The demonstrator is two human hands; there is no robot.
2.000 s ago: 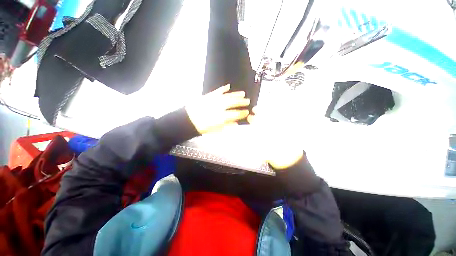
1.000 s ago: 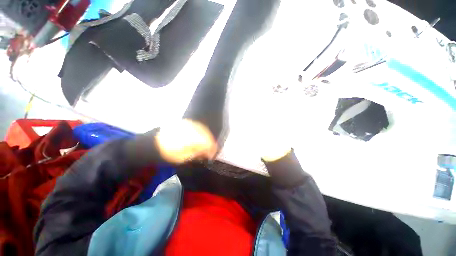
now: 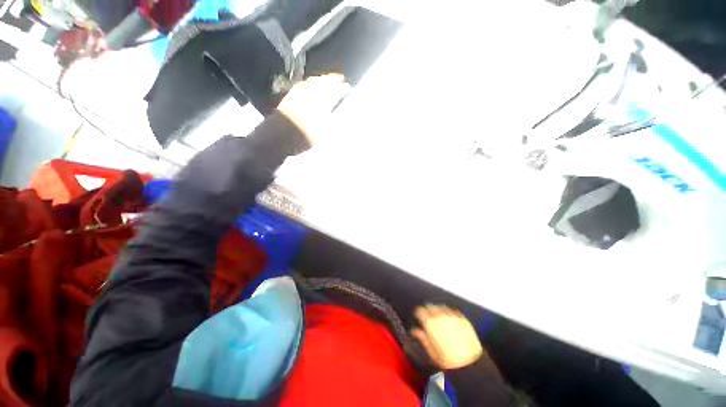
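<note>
Black fabric pieces [image 3: 227, 67] with grey-white overlocked edges lie at the upper left of the white table. My left hand [image 3: 314, 103] reaches onto them at their right part; glare hides whether its fingers grip one. My right hand [image 3: 447, 335] is below the table's front edge, palm down with its fingers slightly apart. Beside its fingertips, a black piece with a speckled overlocked edge [image 3: 358, 292] lies over my lap. No fabric strip shows at the needle area of the white sewing machine [image 3: 665, 171].
A small black bundle [image 3: 599, 211] lies on the machine bed. Red cloth [image 3: 56, 278], a red container [image 3: 68, 179] and a blue one [image 3: 275, 230] are at lower left. A red device with cords [image 3: 80, 44] is at upper left.
The long black strip has left the tabletop. My left hand has moved up and left to the pieces; my right hand has dropped from the table to my lap. The view has shifted.
</note>
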